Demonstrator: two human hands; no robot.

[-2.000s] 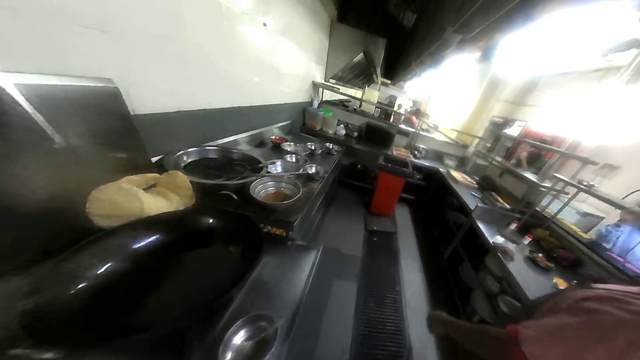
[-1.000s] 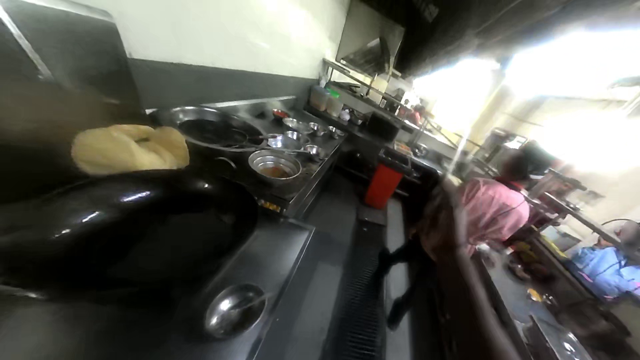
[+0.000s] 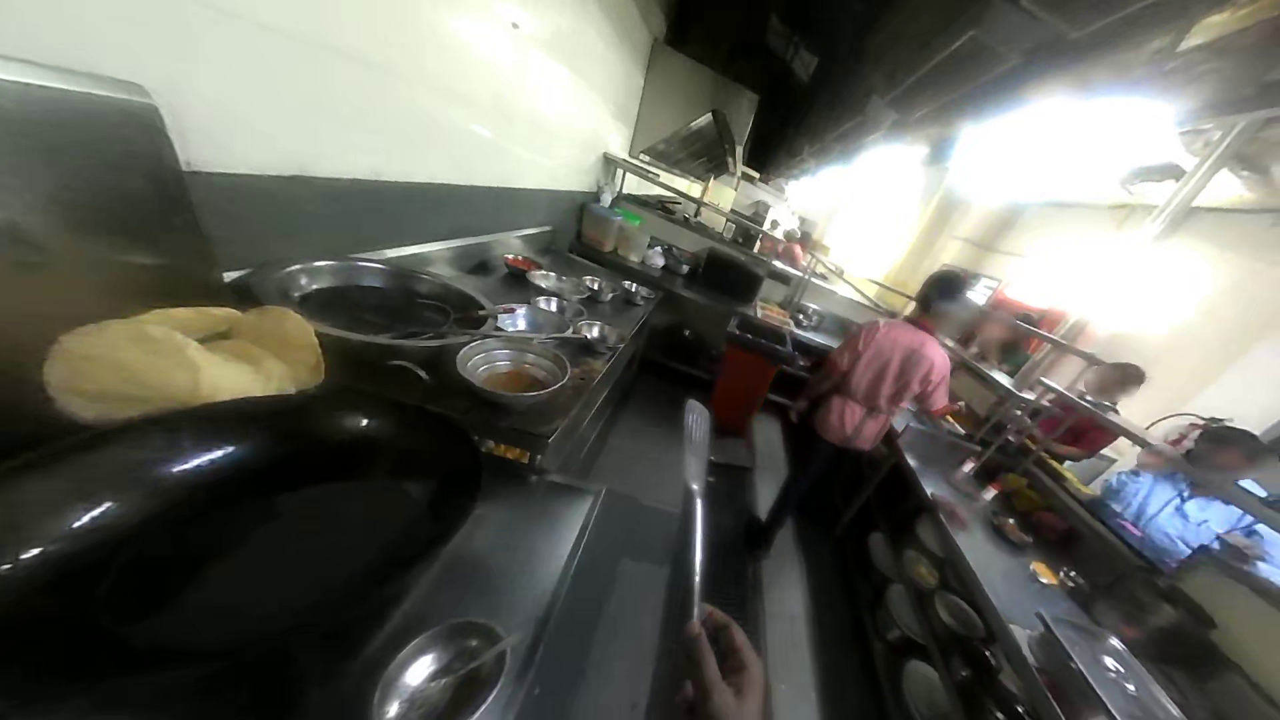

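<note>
My right hand, at the bottom edge right of centre, grips the handle of a slotted metal spatula, held upright over the aisle. My left hand is out of view. Left of the held spatula lies the steel counter, where a large black domed pan fills the near left. Behind its rim rests a pile of folded flatbreads. A steel bowl with a spoon in it stands at the counter's near edge.
Along the stove, a wide pan of dark liquid and several steel bowls stand. A red bin is at the aisle's end. A person in a pink shirt is by the right counter; others are beyond it.
My right hand has come into view with the spatula. The person in the pink shirt, close at the lower right before, is now farther up the aisle at the right counter.
</note>
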